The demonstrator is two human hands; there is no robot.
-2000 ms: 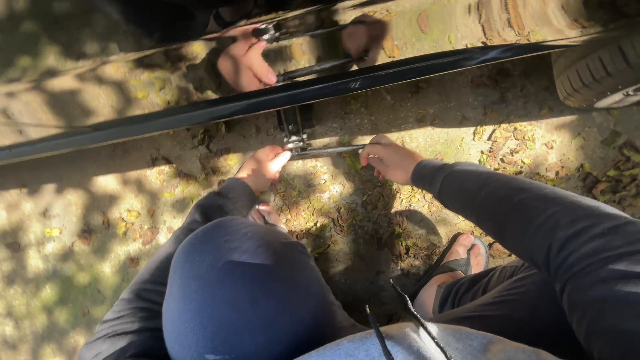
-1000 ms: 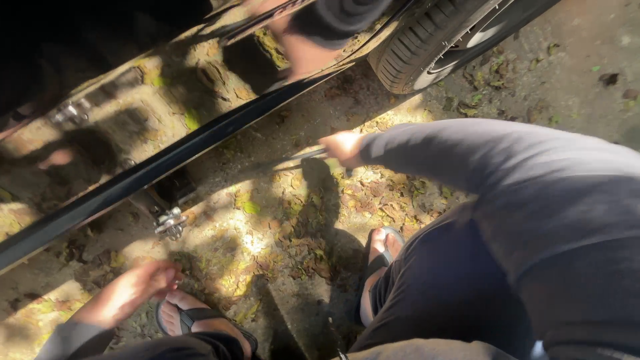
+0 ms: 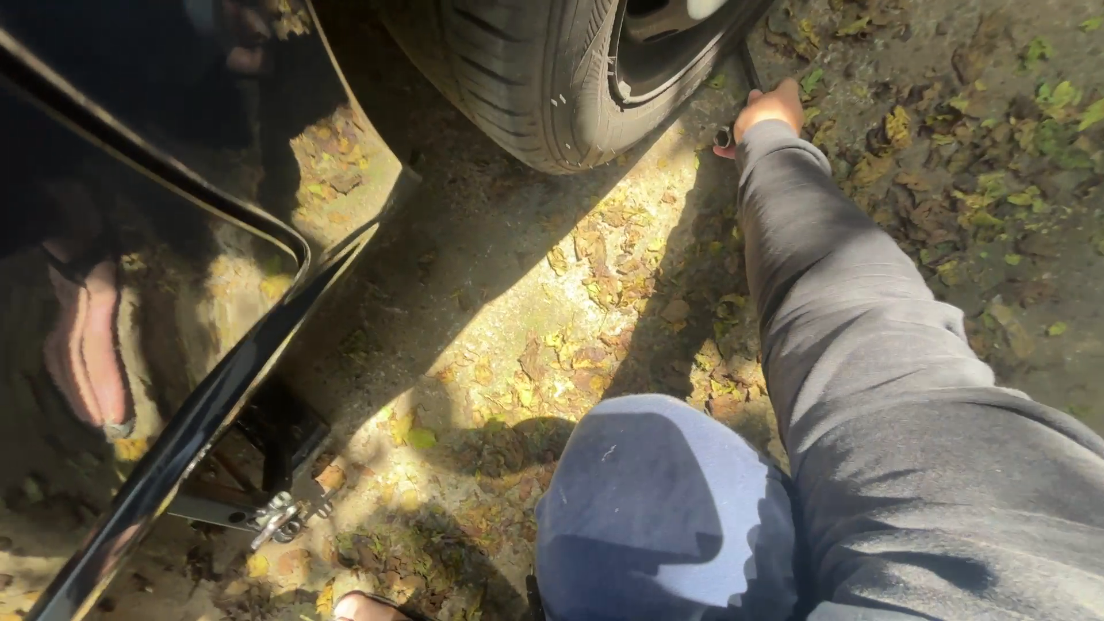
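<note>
My right hand, at the upper right beside the car wheel, is shut on a dark metal wrench; a round socket end shows just below my fingers. The tyre stands on the ground to the left of that hand. At the lower left, a scissor jack sits under the black sill of the car, its metal screw end pointing outward. My left hand is out of the frame.
The glossy black car body fills the left side and mirrors the ground. Dry and green leaves lie over the dirt. My bent knee is at bottom centre, and part of a sandalled foot shows at the bottom edge.
Two seconds ago both hands were at a rod by the jack. My right hand has moved away to beside the wheel. My left hand has left the view, which has swung toward the wheel.
</note>
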